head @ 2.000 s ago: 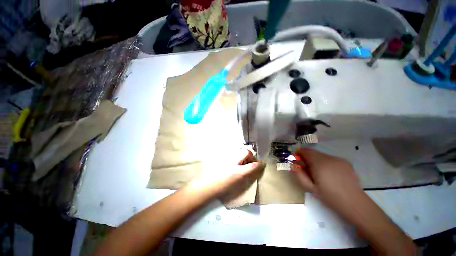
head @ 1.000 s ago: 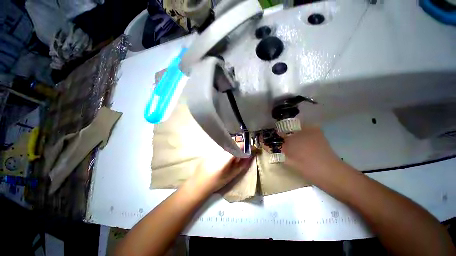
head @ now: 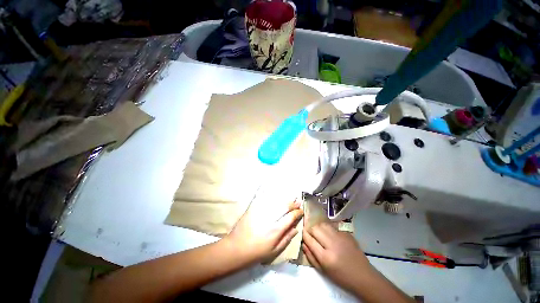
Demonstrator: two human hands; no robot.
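Observation:
A beige garment panel lies on the white table, washed out to white near the machine. Its front part lies by the presser foot area of the white sewing machine. My left hand holds the panel down with its fingertips at the seam edge, left of the foot. My right hand holds the cloth just right of that edge, in front of the foot. The fingertips are close together; the needle point cannot be made out. Red-orange snips lie on the machine bed at the right.
A light-blue flat handle hangs over the panel on a white tube. A teal post rises toward the camera. A beige cut piece lies at left on plaid under plastic. A patterned bag stands by the grey trough.
My right hand has left the needle area and moved down to the cloth in front of the foot. The snips now lie on the bed. The view has shifted back, showing more of the panel.

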